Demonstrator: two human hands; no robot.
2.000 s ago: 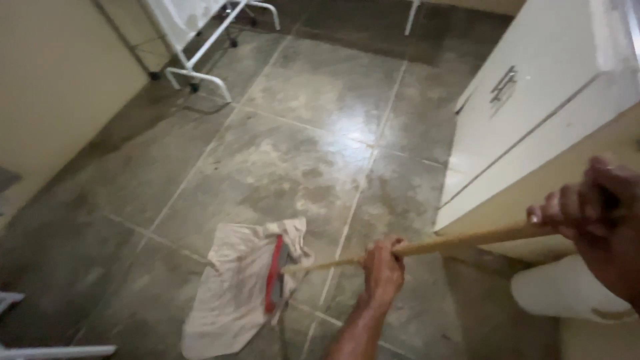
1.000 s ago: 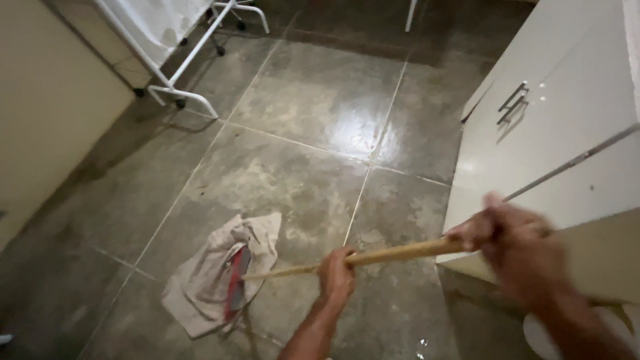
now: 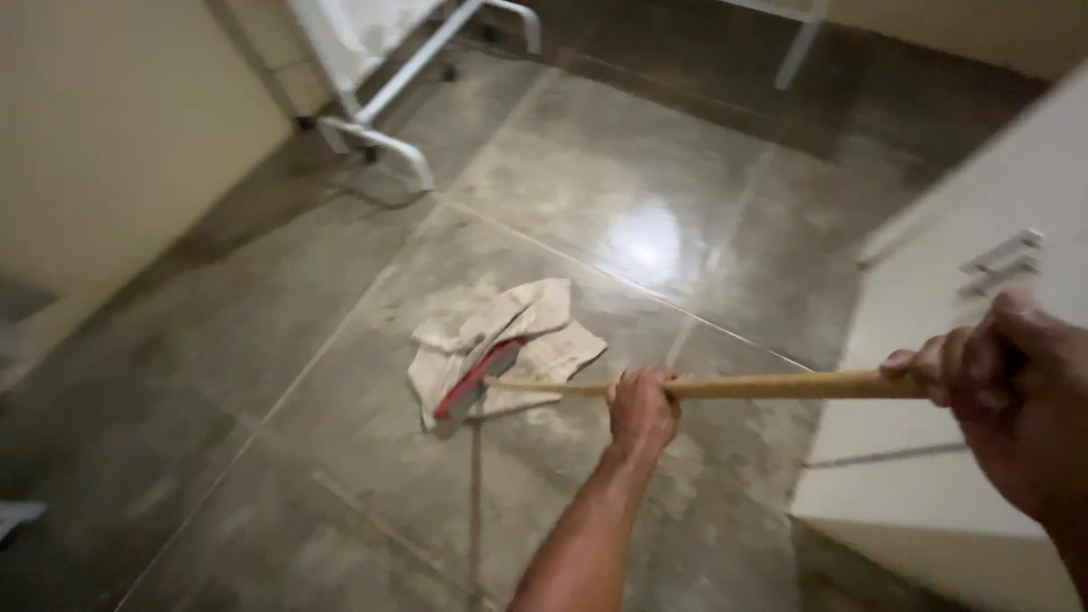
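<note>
A long wooden handle runs from the right side of the view down to a red squeegee head on the floor. My left hand is closed round the handle at its middle. Higher up, near its end at the right, my right hand grips it, slightly blurred. A pale, crumpled floor cloth lies bunched around and under the head, with folds on both sides of it.
Grey tiled floor shines under a light reflection. At the upper left stands a white metal frame on casters beside a cream wall. A white cabinet with a metal handle is on the right. Another white leg shows at the top.
The cloth has gone from spread out to bunched around the head, and has moved forward over the floor. Both hands have kept hold of the handle. The view has shifted.
</note>
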